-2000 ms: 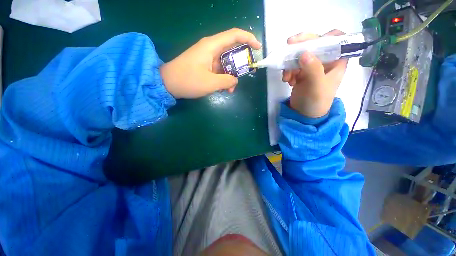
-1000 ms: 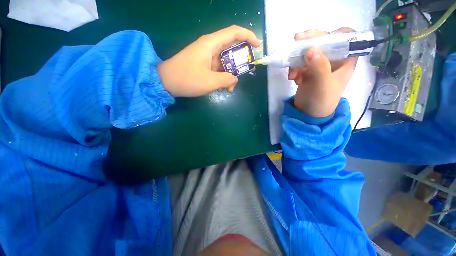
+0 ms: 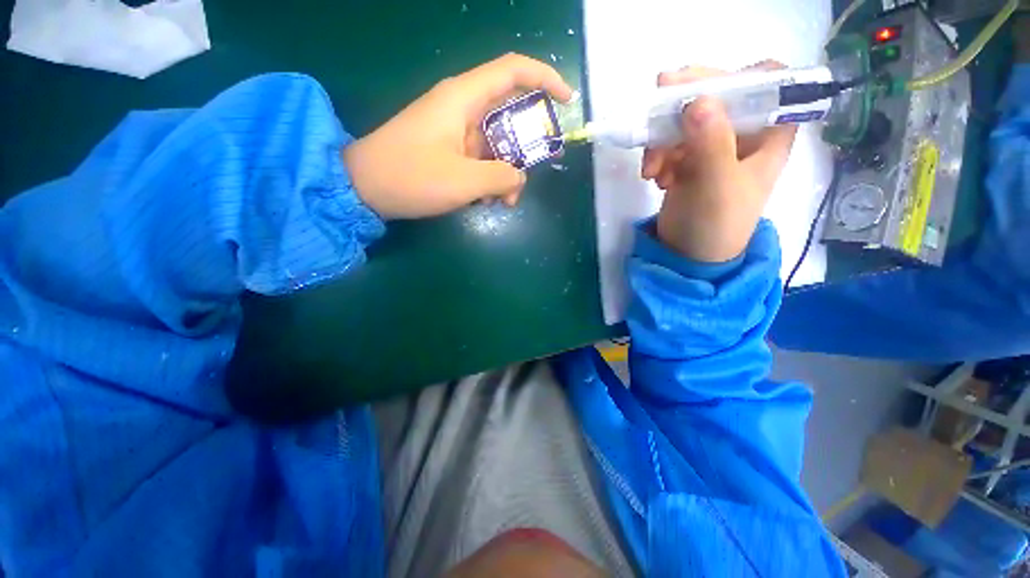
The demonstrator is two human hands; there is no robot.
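Observation:
My left hand [image 3: 435, 152] holds a small black rounded electronic unit [image 3: 523, 131] between thumb and fingers above the green bench. The unit's face shows a white rectangle and a yellow strip. My right hand [image 3: 719, 169] grips a clear-white glue syringe [image 3: 734, 107], held nearly level and pointing left. Its pale yellowish tip [image 3: 577, 136] is at the unit's right edge; I cannot tell whether it touches. A green adapter [image 3: 847, 90] is on the syringe's rear.
A white paper sheet [image 3: 627, 260] lies under my right hand. A grey dispenser box [image 3: 892, 198] with a gauge and red light stands at right, with a yellowish hose [image 3: 971, 57]. A white wipe [image 3: 113, 36] lies upper left. Another person's blue sleeve [image 3: 904, 305] is beyond the box.
The whole view has shifted slightly left. The unit and syringe stay held close together. The syringe has rolled a little, so its dark label area looks different.

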